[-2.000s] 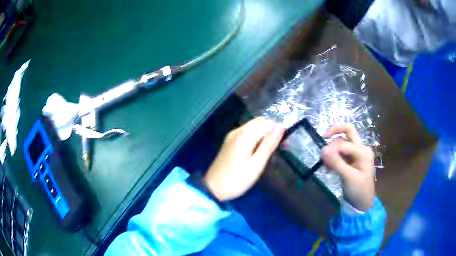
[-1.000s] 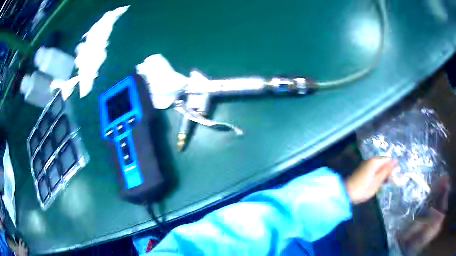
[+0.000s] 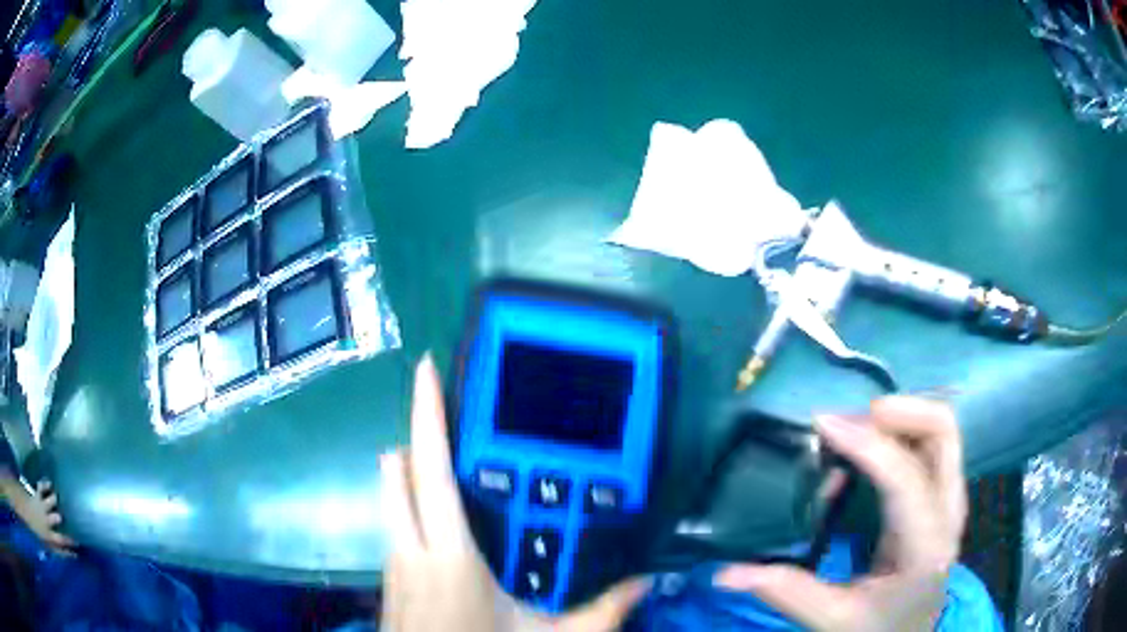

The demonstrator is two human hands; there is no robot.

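Note:
My left hand [image 3: 451, 562] holds the handheld tester [image 3: 562, 389], with its bright blue face and dark screen turned up toward me and its lower end hidden by the hand. No white lettering shows above its screen. My right hand [image 3: 896, 506] grips a black-framed screen lens [image 3: 754, 488] by its edge, just right of the tester and apart from it. The lens is tilted and slightly blurred, with a clear window.
A clear tray [image 3: 377, 303] of square lenses lies at the left. White bottles [image 3: 241, 87] and crumpled white wipes [image 3: 464, 62] are behind it. Another white wipe [image 3: 704, 191] lies beside the silver air blow gun [image 3: 908, 278]. Clear film [image 3: 1075, 531] is at lower right. Another person's hand [image 3: 43, 512] shows at far left.
The view has swung left. My left hand has taken hold of the tester and lifted it from the mat. My right hand has brought the lens from over the film box to beside the tester.

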